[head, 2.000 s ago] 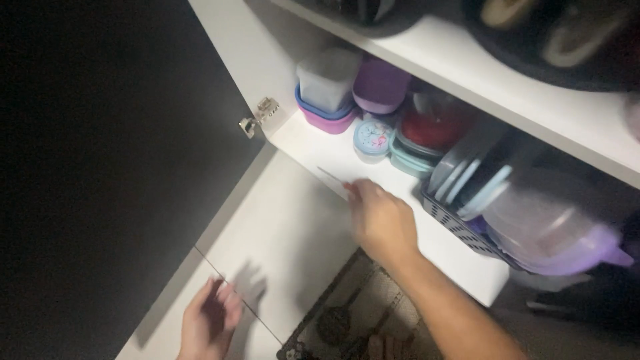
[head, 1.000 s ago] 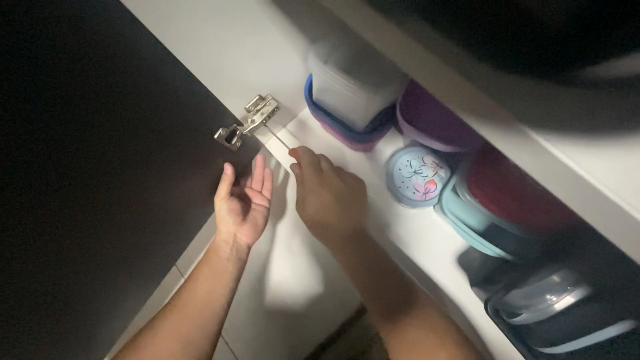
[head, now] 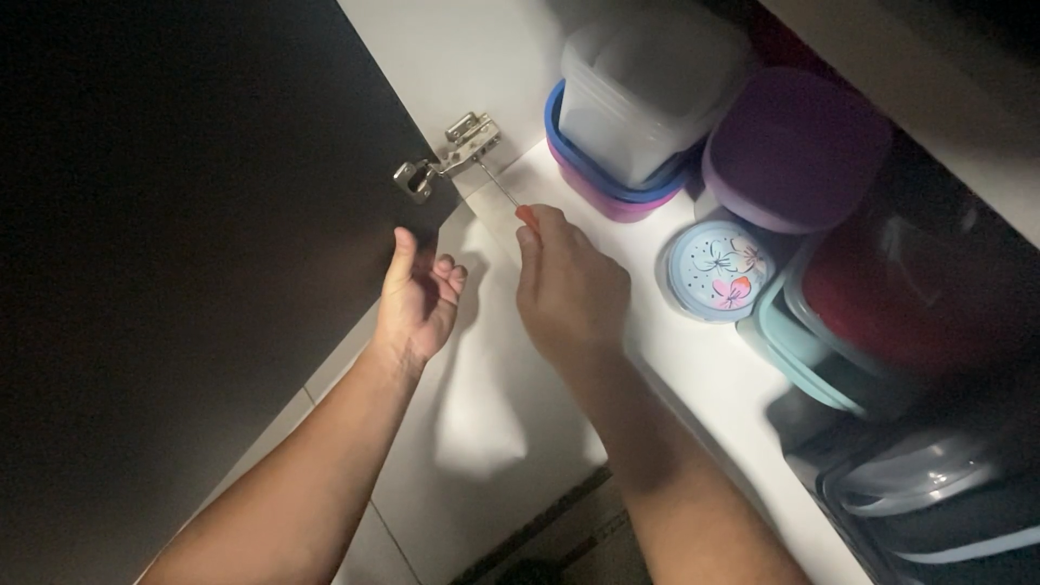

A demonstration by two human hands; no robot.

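Note:
My right hand point(head: 573, 280) grips the orange handle of a screwdriver point(head: 500, 185). The screwdriver's thin shaft points up and left, and its tip meets the arm of a metal cabinet hinge point(head: 470, 150). This hinge joins the white cabinet side wall point(head: 455, 57) to the dark cabinet door point(head: 203, 203). Below the hinge, beside the door's inner face, my left hand point(head: 422, 305) is raised with its palm up and its fingers loosely curled, holding nothing. Whether its fingertips touch the door cannot be told.
On the white shelf point(head: 715, 366) stand a clear plastic container point(head: 626, 106) in blue and pink tubs, a purple container point(head: 796, 154), a round tub with a flowered lid point(head: 719, 270), and teal and red containers. Dark shelving hangs over them; floor tiles and a mat lie below.
The screwdriver in my right hand has gone from over the shelf's edge to the hinge. My left hand has risen from low over the floor to just below the hinge. The view has moved closer.

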